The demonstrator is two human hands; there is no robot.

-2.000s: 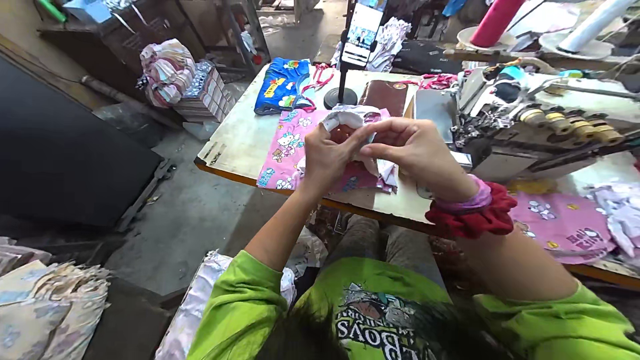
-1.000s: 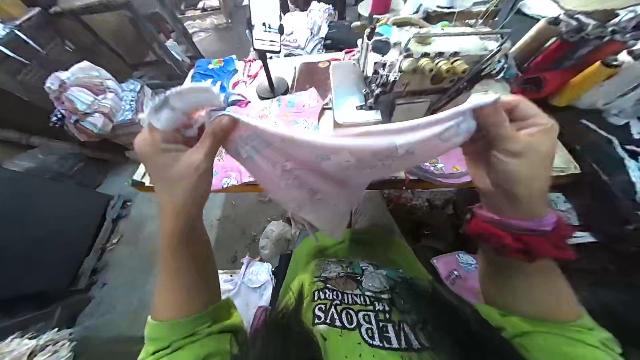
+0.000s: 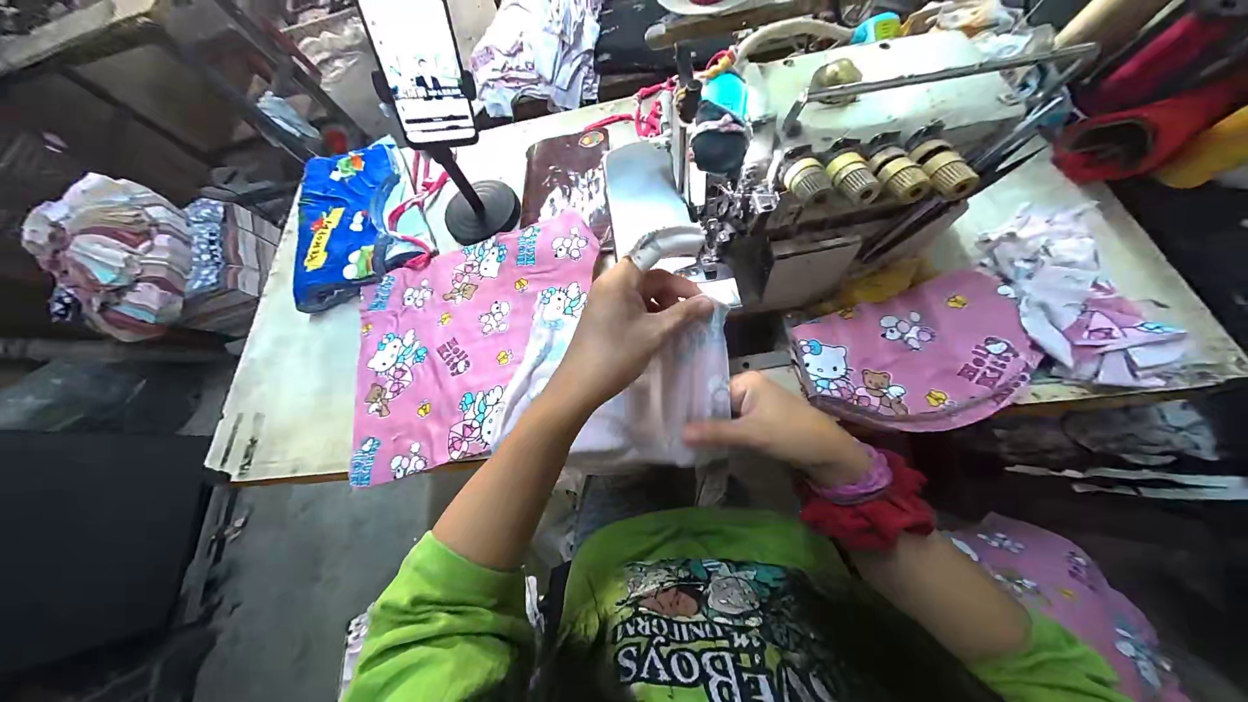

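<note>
A pale pink-white piece of fabric (image 3: pixel 634 409) hangs at the front of an overlock sewing machine (image 3: pixel 838 175). My left hand (image 3: pixel 648 317) grips its upper edge just in front of the presser foot area. Lower and to the right, my right hand (image 3: pixel 760 419) pinches the right side of the same fabric between thumb and fingers. Left of my hands, a pink printed fabric panel (image 3: pixel 448 361) lies flat on the table. Another pink printed piece (image 3: pixel 916 351) rests right of the machine. Where the fabric edge meets the needle is partly hidden.
A phone (image 3: pixel 419 68) stands on a holder with a round black base (image 3: pixel 483 212). Behind the panel lie a folded blue garment (image 3: pixel 341 224) and a brown packet (image 3: pixel 565 180). White scraps (image 3: pixel 1048 263) lie at right, beside the table edge. A cloth bundle (image 3: pixel 112 253) sits far left.
The pale fabric, stretched wide between my raised hands one second ago, is now down at the machine's front. My hands have come close together. The view has moved closer to the table.
</note>
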